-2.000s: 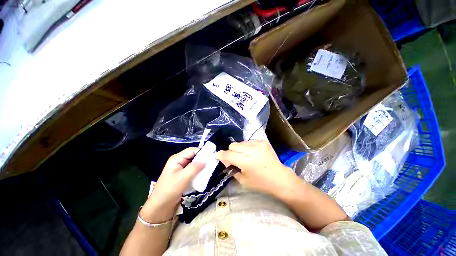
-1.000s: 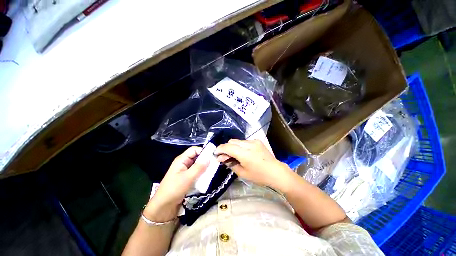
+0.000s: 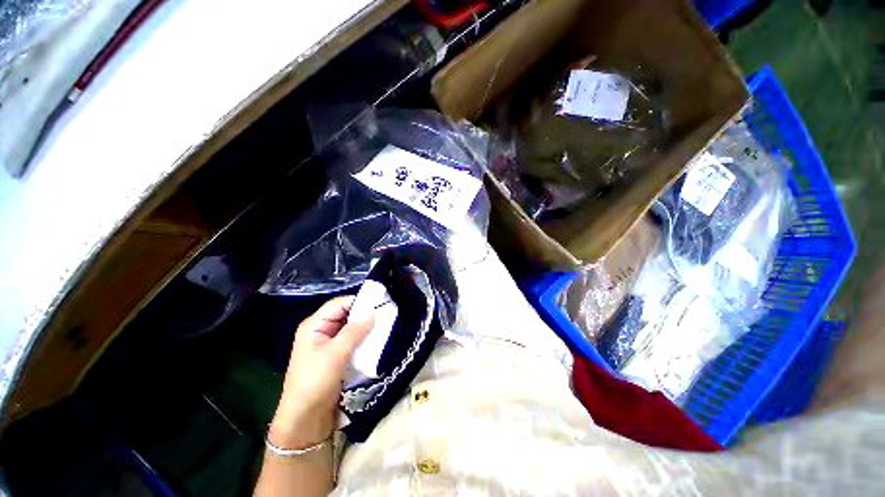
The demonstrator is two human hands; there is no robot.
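My left hand point(image 3: 315, 364) pinches a white card point(image 3: 369, 325) together with the dark garment point(image 3: 412, 325), which has wavy white trim, in my lap. My right hand is out of the picture; only a blurred forearm shows at the right edge. A thin line, perhaps thread, runs rightward from the garment. A clear polybag point(image 3: 325, 228) with a handwritten white label point(image 3: 419, 184) lies just beyond the garment.
The white worktable point(image 3: 194, 87) curves along the upper left, with a red-edged strip on it. An open cardboard box point(image 3: 699, 146) and a blue crate point(image 3: 810, 209) hold bagged garments on the right. Dark red cloth point(image 3: 631, 408) lies by the crate.
My right hand has left the garment and moved out of the picture to the right. My left hand stays on the card and garment. The view has shifted, and the dark red cloth now shows.
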